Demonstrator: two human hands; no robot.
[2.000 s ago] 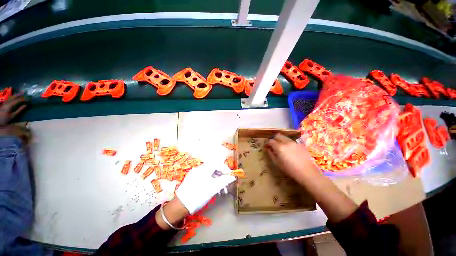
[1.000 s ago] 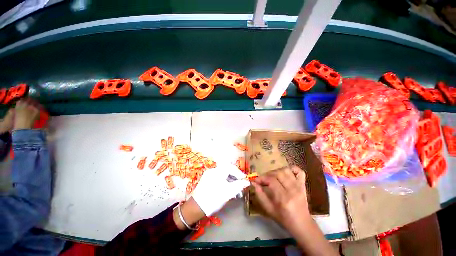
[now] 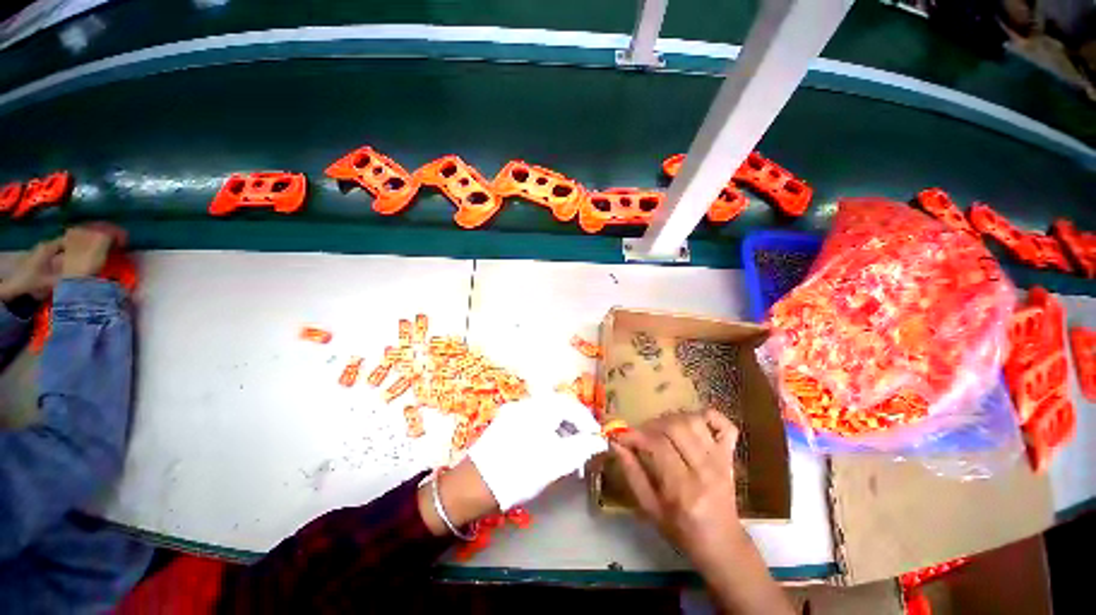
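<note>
My left hand (image 3: 535,452), in a white glove with a dark smudge, grips a small orange plastic part (image 3: 615,429) at its fingertips. My bare right hand (image 3: 685,465) meets the part from the right, thumb and fingers pinched at it; whether it holds a dark bit is too small to tell. Both hands meet over the left edge of the shallow cardboard tray (image 3: 779,505). The tray holds many small dark bits, denser at its right side. A pile of loose small orange parts (image 3: 463,382) lies on the white table left of the tray.
Orange controller-shaped housings (image 3: 460,191) lie along the green belt (image 3: 517,108) behind a white post (image 3: 733,132). A bulging clear bag (image 3: 895,318) sits on a blue bin (image 3: 769,270) at right, near stacked housings (image 3: 1040,378). Another person's hands (image 3: 75,255) are at far left.
My right hand has moved from inside the tray to the orange part at my left fingertips and stays there. The view has shifted, and the neighbour's hands now hold an orange item.
</note>
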